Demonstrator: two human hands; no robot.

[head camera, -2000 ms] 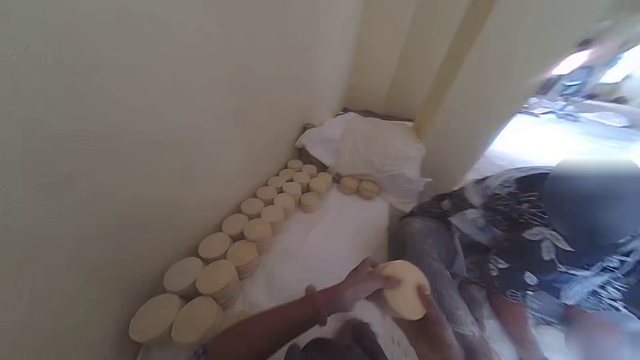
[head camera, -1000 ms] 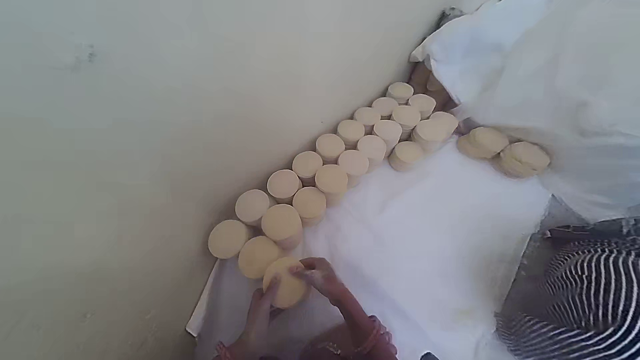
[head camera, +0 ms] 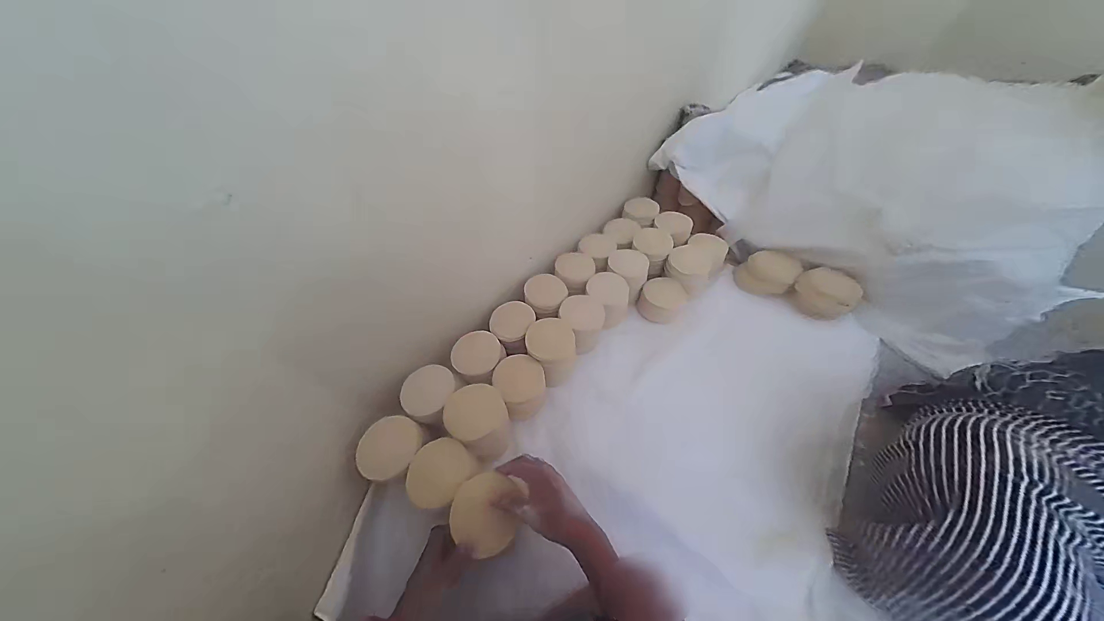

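Between my two hands is a round, flat, pale yellow disc (head camera: pixel 483 516), perhaps dough, tilted toward the camera. My left hand (head camera: pixel 442 565) grips its lower edge, and my right hand (head camera: pixel 543 500) has fingers on its upper right side. Whether the disc is one piece or a thin stack cannot be told. Just above it stands a stack of similar discs (head camera: pixel 441 473), with another stack (head camera: pixel 391 448) to its left by the wall. Several more stacks (head camera: pixel 476 411) run in rows up and to the right.
A white cloth (head camera: pixel 690 423) lies under the stacks, beside a plain wall (head camera: pixel 216 259). Two short stacks (head camera: pixel 828 291) stand apart at the upper right, near a crumpled white cover (head camera: pixel 914 164). Striped fabric (head camera: pixel 975 509) is at the lower right.
Two seconds ago my hands held a disc out to the right, near a person in patterned clothing; now they hold one at the near end of the rows. The view has swung considerably.
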